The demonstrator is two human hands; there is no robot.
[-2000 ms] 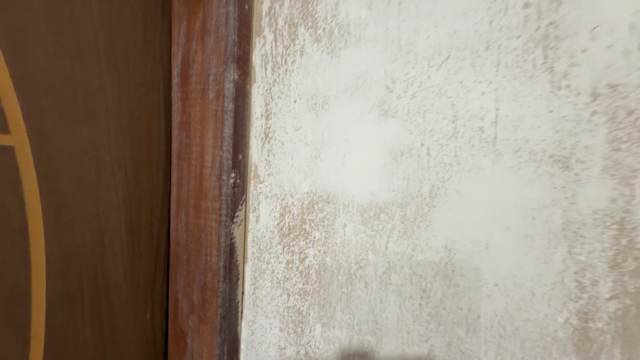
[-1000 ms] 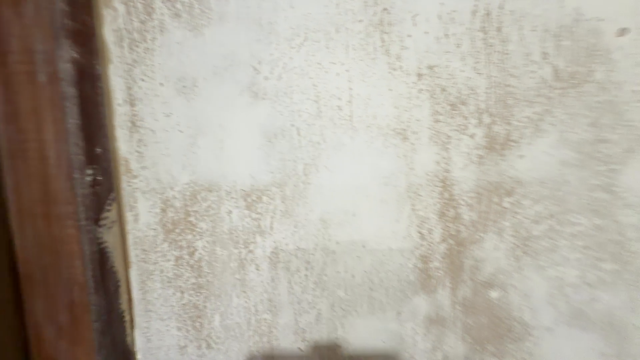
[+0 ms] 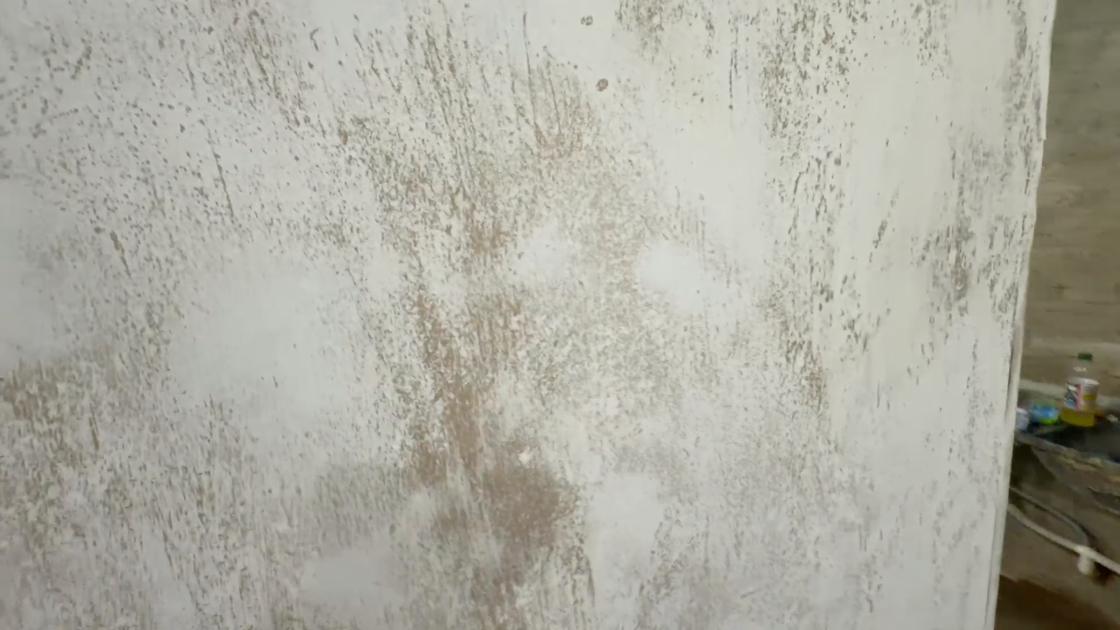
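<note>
A wall with a patchy white coating fills most of the head view. Brown and grey patches of the layer beneath show through, densest around the middle and lower middle. Two small reddish-brown spots mark its upper part. Neither my left hand nor my right hand is in the frame, so what they hold or touch is hidden.
The wall's vertical edge runs down the right side. Beyond it, a plastic bottle with yellow liquid stands on a dark, basin-like surface beside small colourful items. A pale pipe or hose lies below, before a grey-brown wall.
The view has swung right along the wall. The reddish wooden frame at the left has gone out of sight, and the wall's right edge with the bottle beyond it has appeared.
</note>
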